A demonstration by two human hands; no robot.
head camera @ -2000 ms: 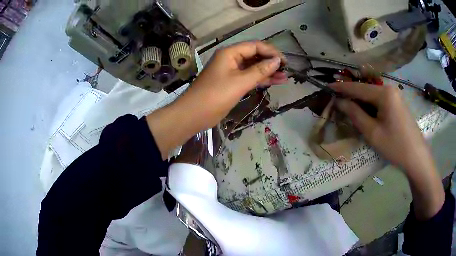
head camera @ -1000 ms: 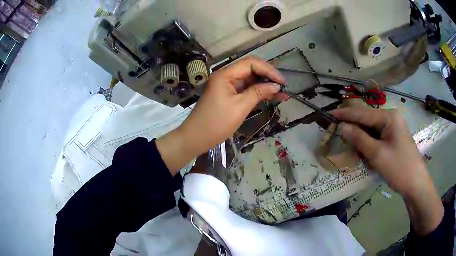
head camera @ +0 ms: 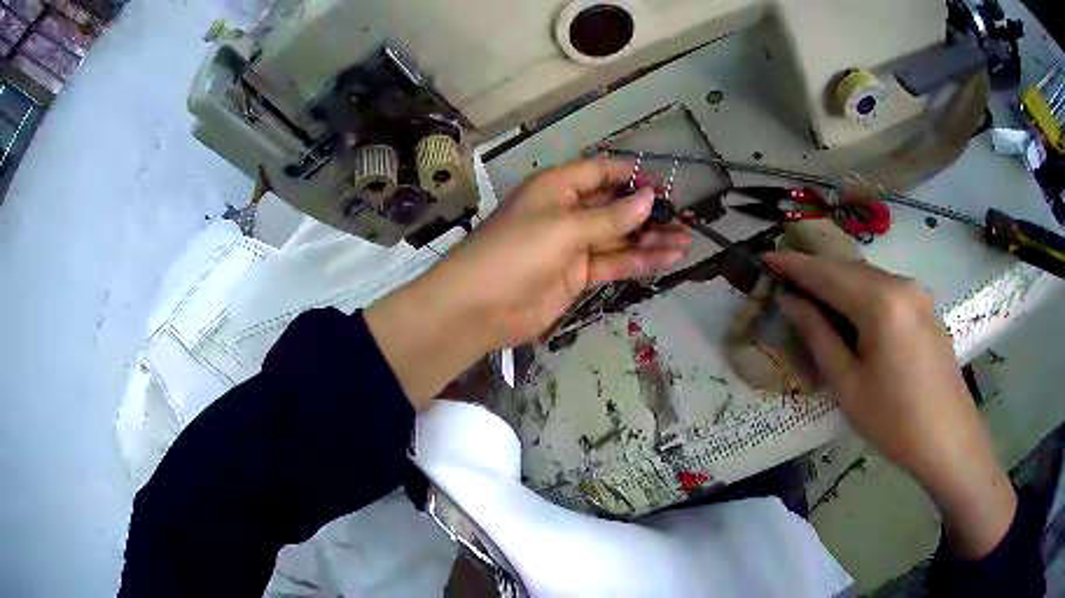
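Observation:
My left hand (head camera: 561, 240) pinches a small dark needle clamp (head camera: 662, 211) at its fingertips, above the machine bed. Two thin bright needles (head camera: 637, 172) stick up from the clamp. My right hand (head camera: 876, 339) holds a small screwdriver (head camera: 726, 243) with a slim dark shaft. The shaft points up-left and its tip meets the clamp; whether it sits in a screw is too small to tell. The screwdriver's handle is mostly hidden in my right hand.
The cream sewing machine head (head camera: 403, 140) is behind at upper left. Red-handled snips (head camera: 818, 210), a large screwdriver (head camera: 1018, 240) and a tan cloth scrap (head camera: 765, 345) lie at right. The white denim jacket (head camera: 199, 315) is left. A plain white band (head camera: 584, 514) curves across the front.
My left hand has turned and its fingers have spread, so the clamp and two needles now show. The screwdriver still reaches the clamp. The view has shifted slightly.

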